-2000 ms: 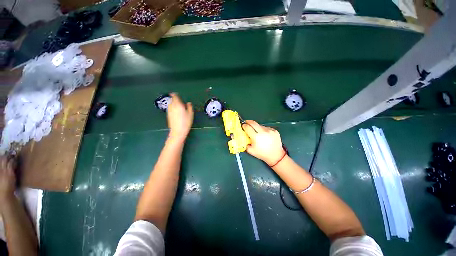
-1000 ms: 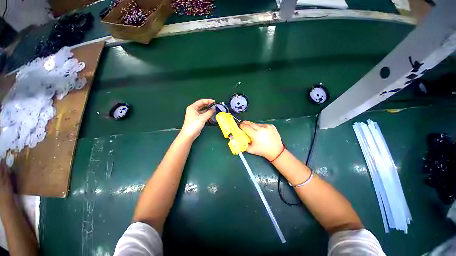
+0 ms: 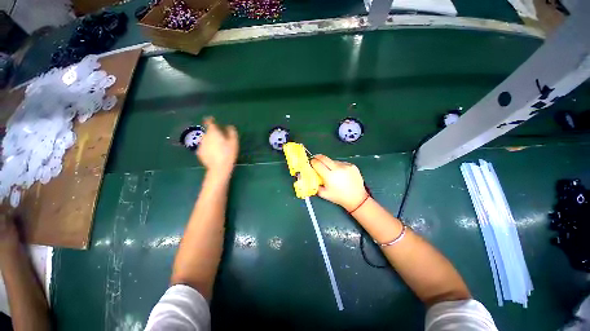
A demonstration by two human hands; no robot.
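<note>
My right hand (image 3: 341, 183) is closed round a yellow glue gun (image 3: 301, 170), with a long translucent glue stick (image 3: 323, 255) trailing from its back. The gun's tip is at the lower right edge of a round black-and-white unit (image 3: 279, 138). My left hand (image 3: 218, 147) is blurred, beside another round unit (image 3: 193, 137) at the left; whether its fingers touch the unit is unclear. A third round unit (image 3: 350, 130) lies right of the gun, and another (image 3: 451, 119) lies by the slanting post.
A brown board (image 3: 71, 213) at left bears a pile of white discs (image 3: 48, 123). A white post (image 3: 504, 103) slants at right, beside pale glue sticks (image 3: 497, 233) and black parts (image 3: 572, 220). A cardboard box (image 3: 194, 37) stands across the belt. A neighbour's arm (image 3: 22, 278) shows lower left.
My left hand has moved left from the unit at the gun's tip to another unit. The units have shifted along the belt to the right. My right hand with the gun has stayed nearly in place.
</note>
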